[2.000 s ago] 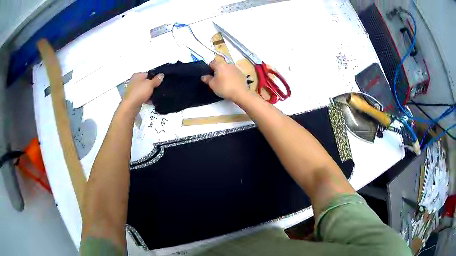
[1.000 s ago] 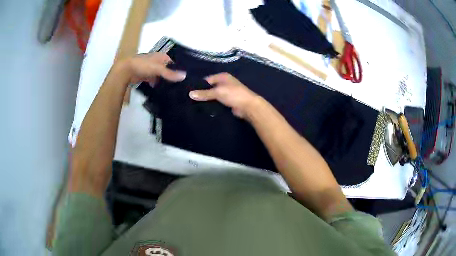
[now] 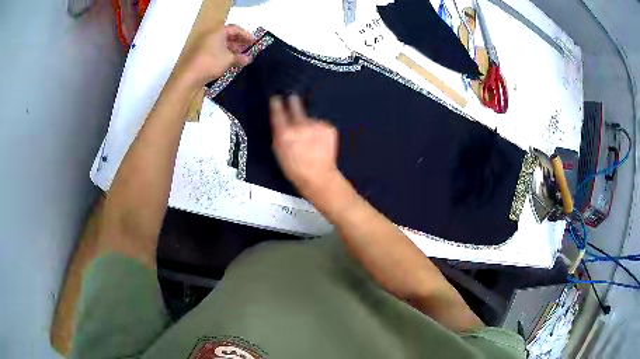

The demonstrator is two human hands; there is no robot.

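Note:
The large black garment panel [image 3: 393,147] lies on the white table, with a narrow speckled band along its edges and a wider gold-black strip [image 3: 521,188] at its right end. My left hand [image 3: 228,52] is at the panel's upper left corner, with thumb and fingers pinched on the speckled edge. My right hand [image 3: 303,140] is blurred, over the left part of the panel, with fingers extended and nothing visible in it. Whether it touches the cloth is unclear.
A tapered black piece [image 3: 428,35] lies beyond the panel, beside red-handled shears [image 3: 494,87]. A short tan strip [image 3: 431,79] lies nearer. The iron [image 3: 551,186] stands at the panel's right end. A long tan strip [image 3: 203,31] passes under my left arm.
The small black piece left my hands and lies near the shears. The view shifted towards the panel's left end. My left hand moved to the corner; the panel's left end now lies flatter.

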